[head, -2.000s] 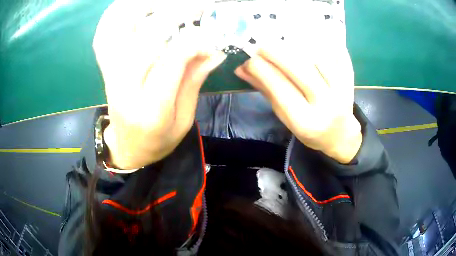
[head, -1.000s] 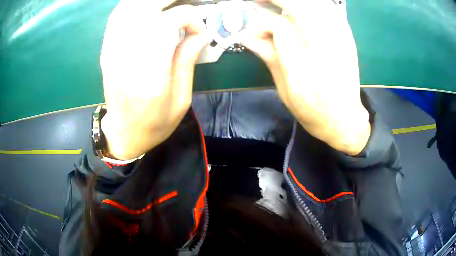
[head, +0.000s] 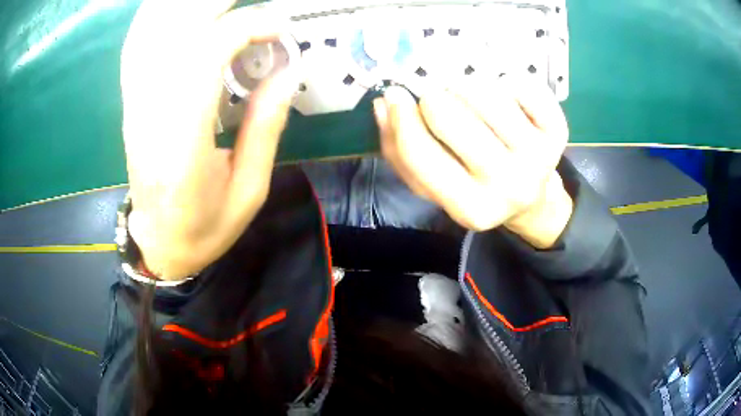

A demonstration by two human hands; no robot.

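A pale perforated metal plate (head: 487,57), overexposed, lies across the top of the view with its notched edge towards me. A bluish round opening (head: 382,45) shows near its middle. A small dark piece (head: 385,84) is at the edge below it. My left hand (head: 195,146) has thumb and fingers round a pinkish disc with a bright rim (head: 260,65) at the plate's left part; whether it is seated or loose cannot be told. My right hand (head: 479,154) grips the plate's near edge, its thumb and index tips beside the small dark piece.
The plate is over a green bench top (head: 650,89) with a thin pale-brown near edge. Grey floor with yellow lines (head: 658,205) shows below on both sides. A blue and black object (head: 719,195) is at the far right. Wire-like racks (head: 32,378) show in the lower corners.
My left hand has moved left from the middle opening to the disc. My right hand has drawn back to the near edge. More of the plate is uncovered.
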